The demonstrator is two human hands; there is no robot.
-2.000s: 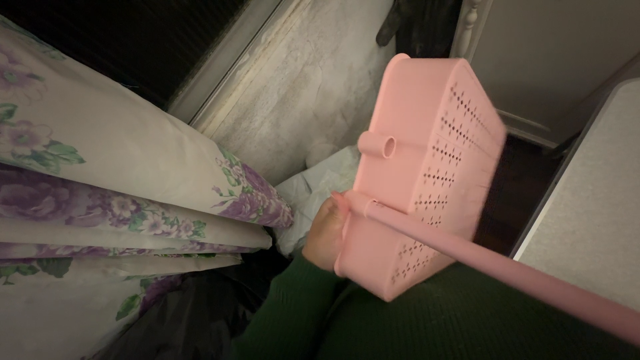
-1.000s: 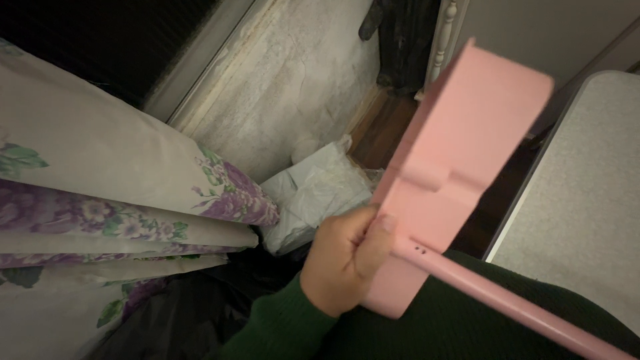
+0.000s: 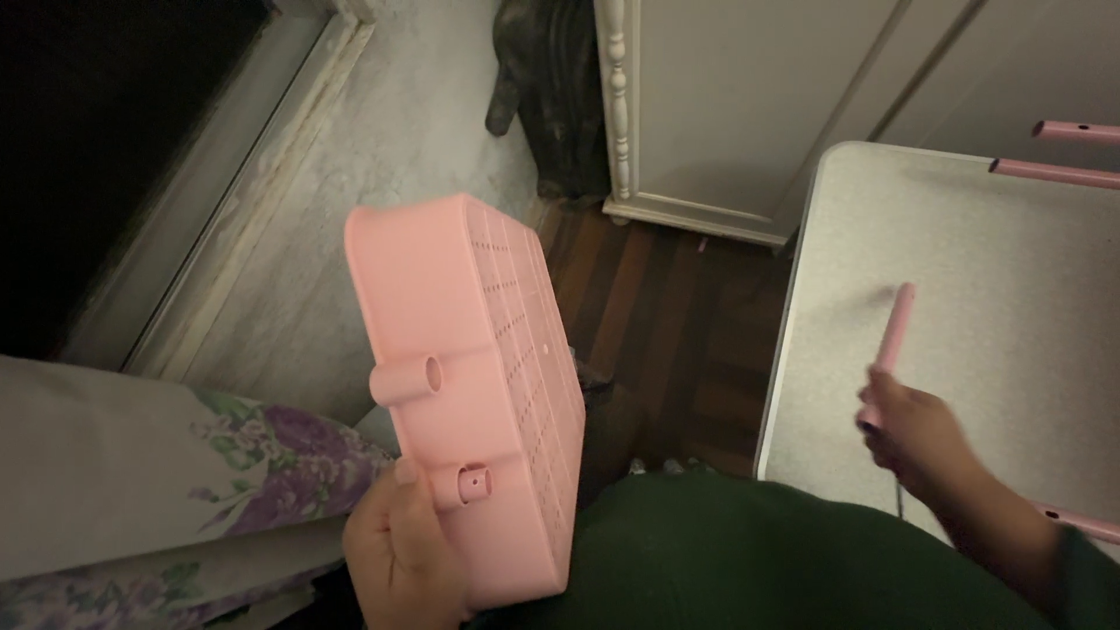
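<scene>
A pink plastic basket [image 3: 437, 289] with a perforated base is tipped on its side at the centre left. My left hand [image 3: 404, 547] grips its rim beside the lower of two round sleeves; a short pink tube end shows inside that sleeve, and the upper sleeve [image 3: 407, 380] looks hollow. Over the table at the right, my right hand [image 3: 919, 433] is closed around a short pink tube [image 3: 895, 328], slightly blurred. More pink tubes lie at the right edge: two near the top, one [image 3: 1054, 173] over the table's far edge, and one [image 3: 1085, 522] lower down.
A light-topped table [image 3: 927, 227] with rounded corners stands at the right. A white cabinet [image 3: 726, 114] is behind, beside a dark object [image 3: 560, 105] against the wall. A floral curtain [image 3: 262, 464] hangs at the left, near a window frame [image 3: 236, 184]. The floor [image 3: 647, 324] is dark striped wood.
The long pink tube seen at the basket's sleeve no longer shows. The basket has turned, its sleeves and perforated base now visible. My right hand has come into view with a short tube. The view has shifted right.
</scene>
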